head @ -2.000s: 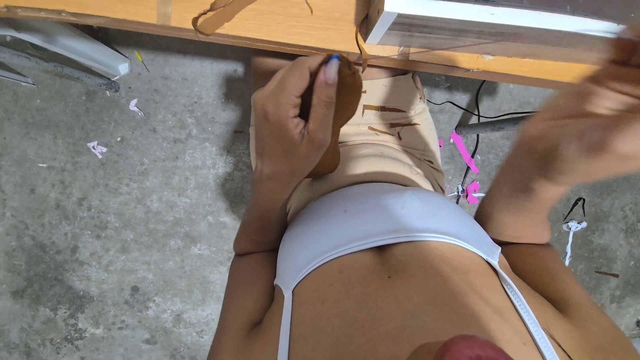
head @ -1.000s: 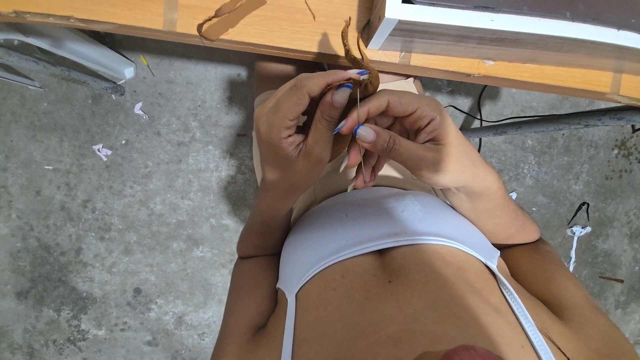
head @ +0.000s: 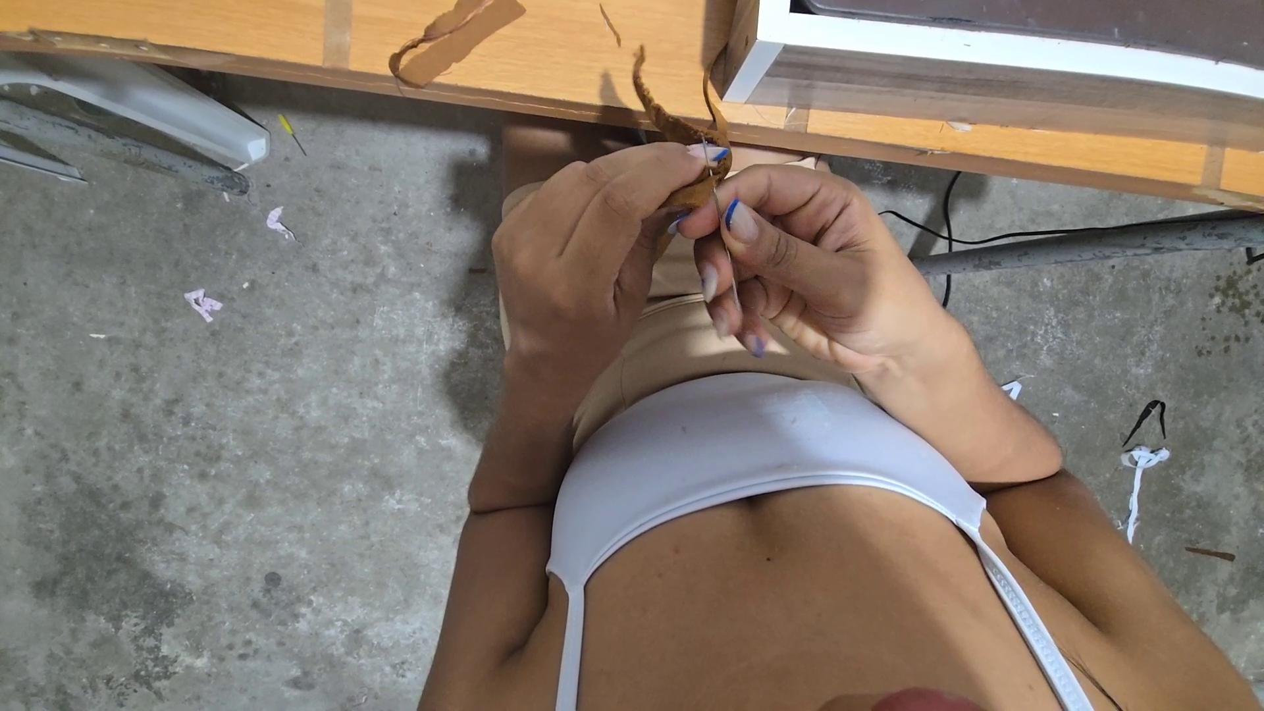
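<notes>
My left hand (head: 583, 242) pinches a piece of brown fabric (head: 691, 195), mostly covered by the fingers; a narrow crinkled strip (head: 652, 104) of it sticks up beyond the fingertips towards the table. Between the thumb and fingers of my right hand (head: 810, 257) is a thin metal needle-like tool (head: 731, 259). Its upper end reaches the brown fabric at my left fingertips, and its lower end points back towards my body. Both hands are close together above my lap. Whether the tip passes through the fabric, I cannot tell.
A wooden table edge (head: 553, 97) runs ahead, bearing a brown scrap (head: 462, 44) and a white-edged box or shelf (head: 918, 84) at right. On the concrete floor lie a yellow-handled tool (head: 288, 128), paper-like scraps (head: 202, 304) and a black cable (head: 948, 227). A grey metal bar (head: 1096, 245) is at right.
Two seconds ago my right hand was raised at the far right; it came in to meet my left hand by one second ago. Since then both hands have stayed together at the brown fabric.
</notes>
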